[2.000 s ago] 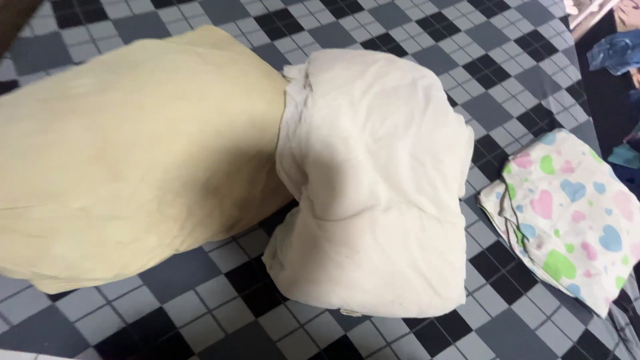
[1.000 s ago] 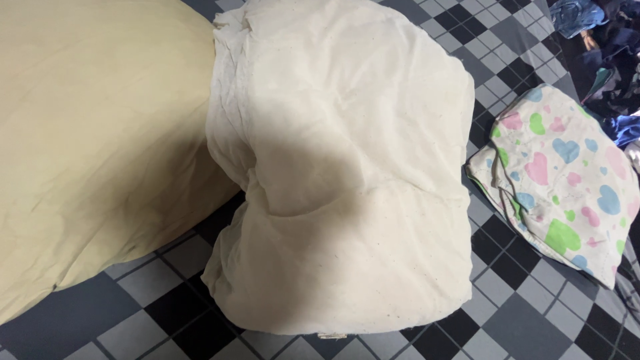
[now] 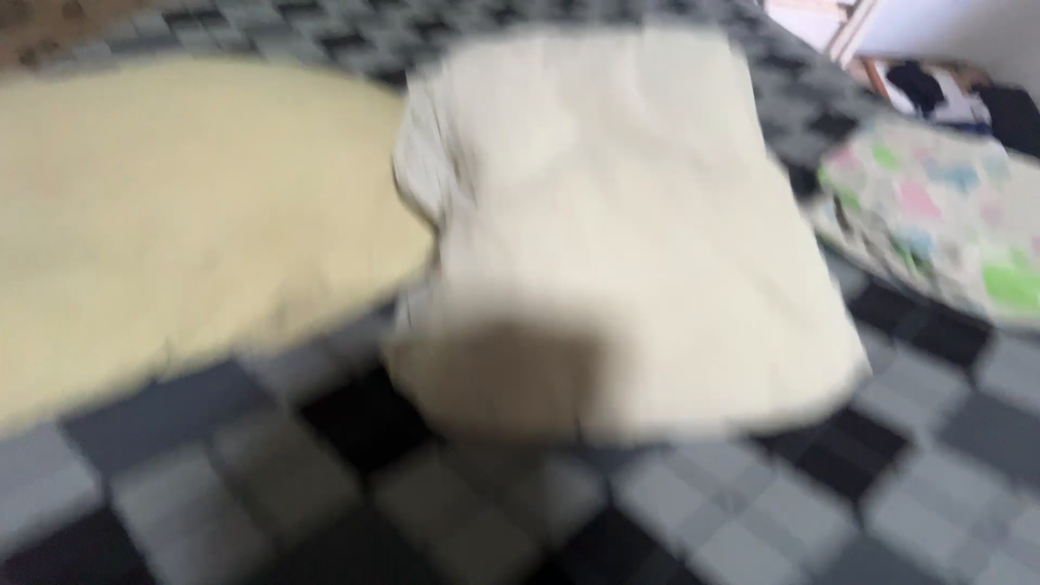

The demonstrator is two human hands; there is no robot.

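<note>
Neither my left hand nor my right hand is in the picture. A folded cream-white cloth bundle (image 3: 634, 211) lies in the middle of a checked grey and black sheet (image 3: 504, 512). Close against its left side rests a large pale yellow pillow or stuffed cloth (image 3: 187, 211). To the right lies a folded white cloth with pink, green and blue hearts (image 3: 942, 203), partly cut off by the picture's edge. A dark shadow falls on the near part of the white bundle. The view is blurred.
Dark clothing (image 3: 1011, 114) and other items lie beyond the sheet at the upper right, beside a pale wall (image 3: 967, 32). A brown patterned surface (image 3: 57, 28) shows at the top left corner.
The view has shifted and tilted, so more of the area beyond the sheet shows at the upper right. The cloths keep their places relative to one another.
</note>
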